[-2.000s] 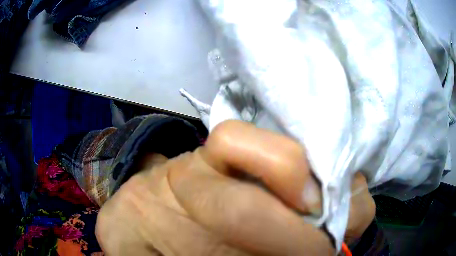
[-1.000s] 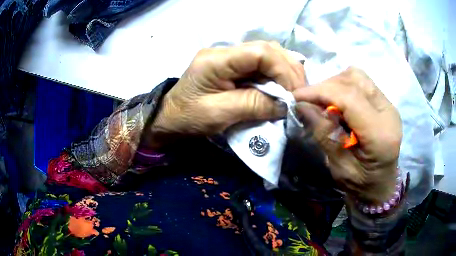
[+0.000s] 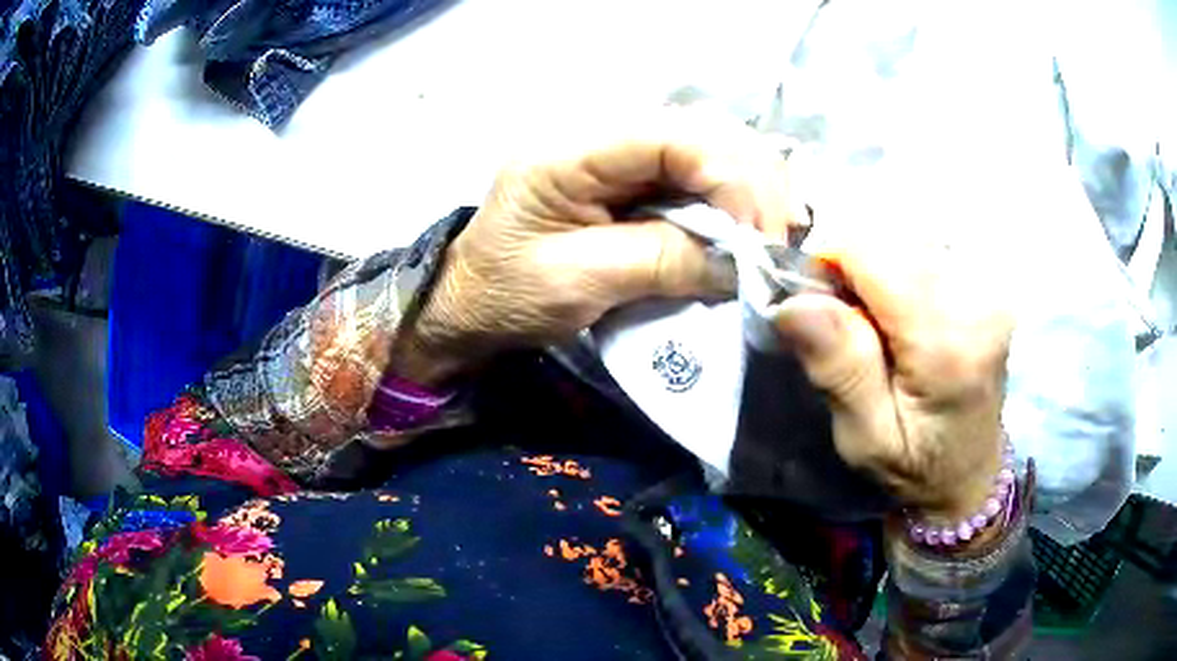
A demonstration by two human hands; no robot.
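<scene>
The white garment lies overexposed over the centre and right of the table. My left hand pinches a folded edge of it. Below my fingers hangs a pointed white flap of cloth with a round metal button. My right hand is at the same edge, close to my left fingertips. It holds the thread snips, mostly hidden by my fingers; an orange handle part and thin pale blades show, the blades at the cloth edge.
A dark blue denim pile is at the upper left of the white tabletop. Blue material hangs below the table edge. A dark green mesh crate is at the lower right. A floral apron covers my lap.
Since one second ago my right hand has turned and the snips' blades now show at the cloth edge. My left hand keeps its pinch. Earlier, my left hand was closer to the camera.
</scene>
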